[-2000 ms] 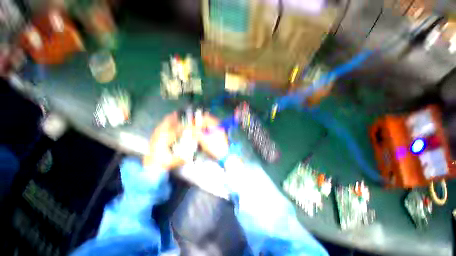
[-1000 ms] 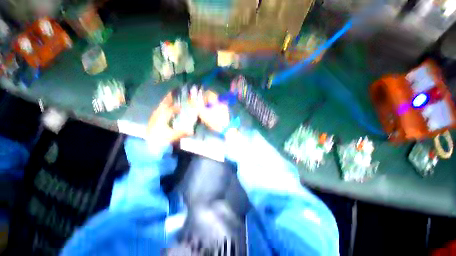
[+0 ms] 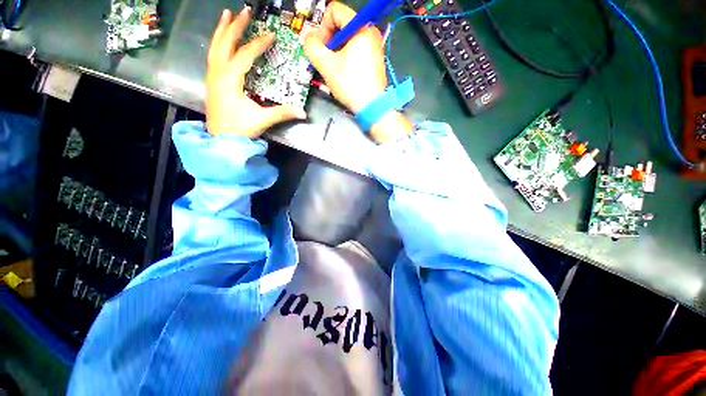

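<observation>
A green-white circuit board (image 3: 280, 71) lies at the bench edge between my hands, its jack edge pointing away from me at the top. My left hand (image 3: 232, 81) is spread along the board's left side, with fingers and thumb touching its edges. My right hand (image 3: 352, 62) grips a bright blue pen-like tool (image 3: 365, 22) and its fingers reach the board's right side. A light-blue strap (image 3: 385, 103) is on my right wrist. Whether the tool's tip touches the board cannot be told.
A black remote control (image 3: 462, 58) lies right of my right hand. Two boards (image 3: 546, 160) (image 3: 619, 201) with black leads lie further right, another board (image 3: 131, 25) at upper left. A blue cable (image 3: 658, 69) runs to an orange box (image 3: 694, 116). A black tray (image 3: 101, 201) stands lower left.
The view has tilted down and sharpened, so bench items sit higher in the picture and the beige box at the back is out of view. Both hands are still at the board.
</observation>
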